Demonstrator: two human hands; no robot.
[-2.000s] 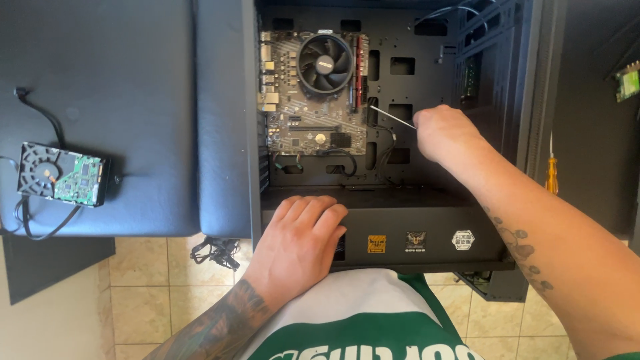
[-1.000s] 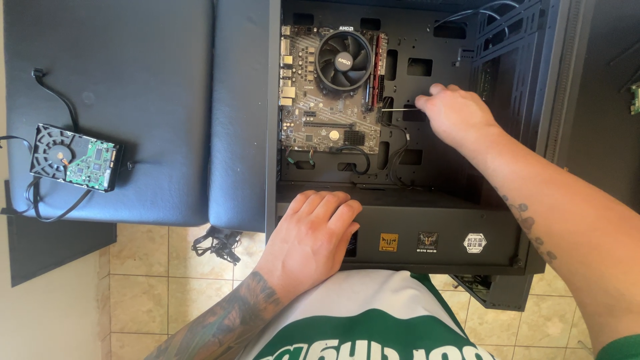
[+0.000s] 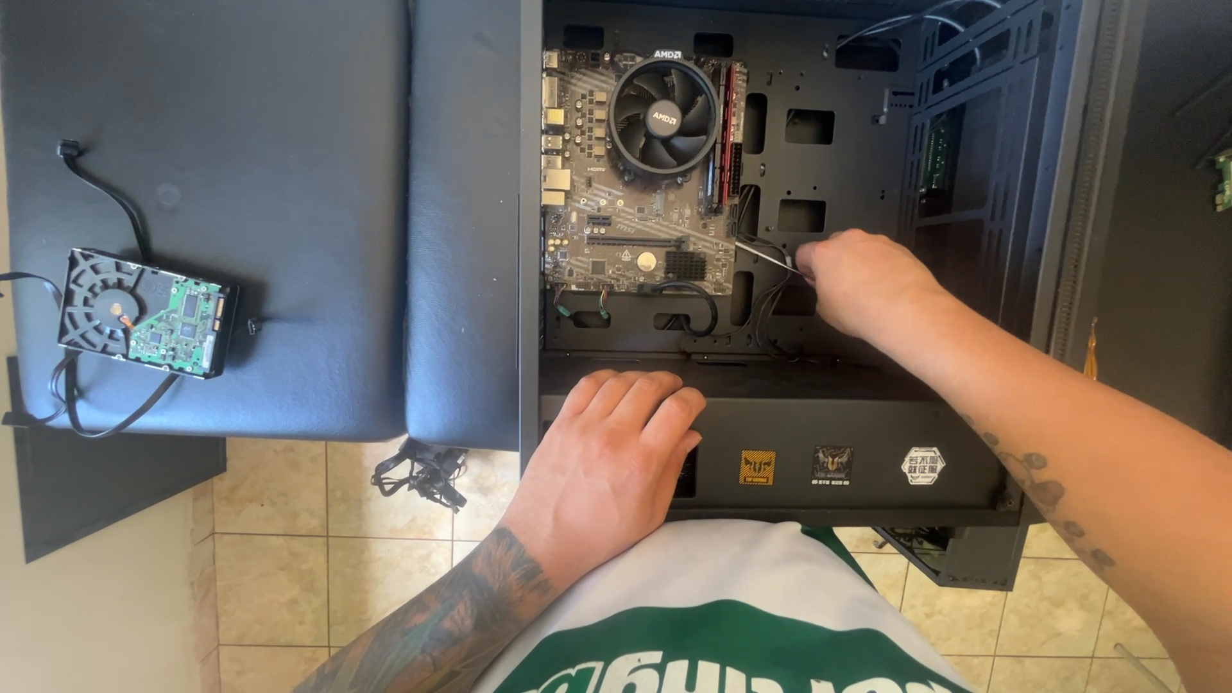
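A motherboard (image 3: 616,217) with a round AMD CPU cooler fan (image 3: 663,117) lies inside the open black computer case (image 3: 847,385). My right hand (image 3: 871,284) grips a thin metal shaft (image 3: 767,257), probably a screwdriver; its handle is hidden in my fist. The shaft's far end is at the motherboard's right edge, below the red memory module (image 3: 729,135). Whether it touches the board I cannot tell. My left hand (image 3: 621,452) rests on the near edge of the case's lower shroud, fingers slightly bent and holding nothing. Thin black cables (image 3: 770,298) run between the board and my right hand.
Left of the case, a hard drive (image 3: 144,313) with black cables lies on a black padded surface (image 3: 289,192). A bundle of black cables (image 3: 421,474) hangs above the tiled floor (image 3: 274,577). An amber screwdriver handle (image 3: 1090,351) shows beyond my right forearm.
My right hand has moved down a little from the memory module's end, the shaft now slanting toward the board's right edge. My left hand stays on the shroud. The view has shifted slightly.
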